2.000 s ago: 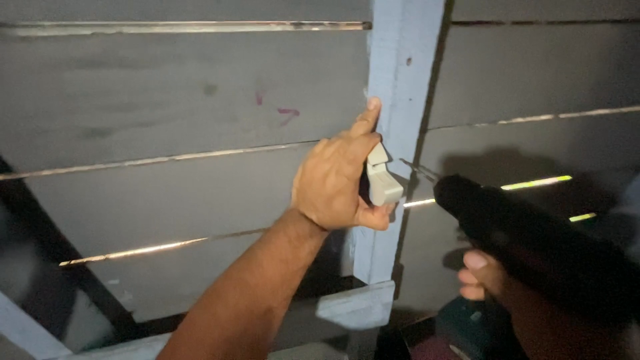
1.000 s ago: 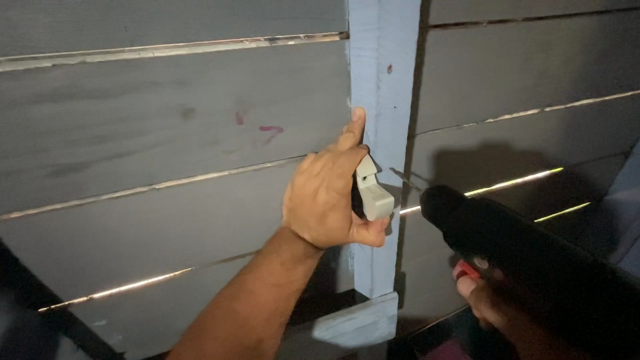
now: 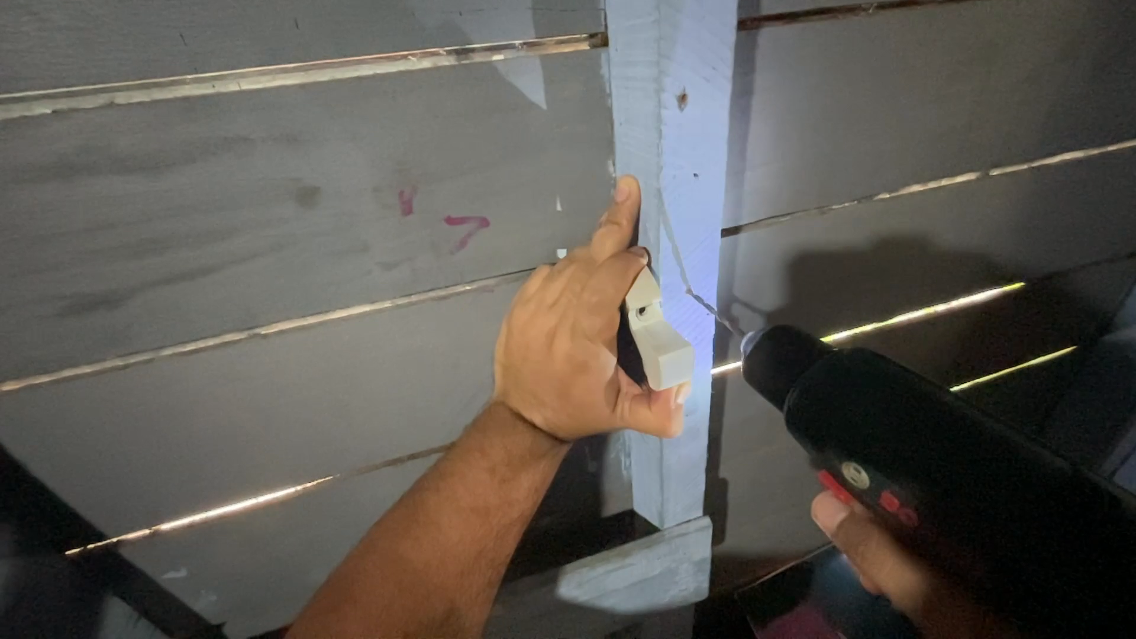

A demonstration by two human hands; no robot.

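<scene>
With my left hand [image 3: 577, 346] I hold a small off-white plastic fitting [image 3: 661, 342] against the left face of an upright painted wooden post [image 3: 697, 204]. One finger points up along the post, and the thumb is below the fitting. A screw hole shows in the fitting. My right hand [image 3: 874, 550] grips a black power drill [image 3: 941, 444] at the lower right, with a finger by its red trigger. From the chuck a thin drill bit [image 3: 710, 309] reaches left to the post's face, right of the fitting; whether it touches the wood I cannot tell.
Behind the post runs a wall of grey horizontal boards [image 3: 355, 222], with light coming through some gaps. Pink marks [image 3: 466, 229] show on one board. A short wooden piece [image 3: 639, 568] crosses at the post's foot. A dark diagonal beam [image 3: 80, 550] is at the lower left.
The drill's front has become lit, and its bit now overlaps the post's face in view. My left hand keeps holding the fitting at the post.
</scene>
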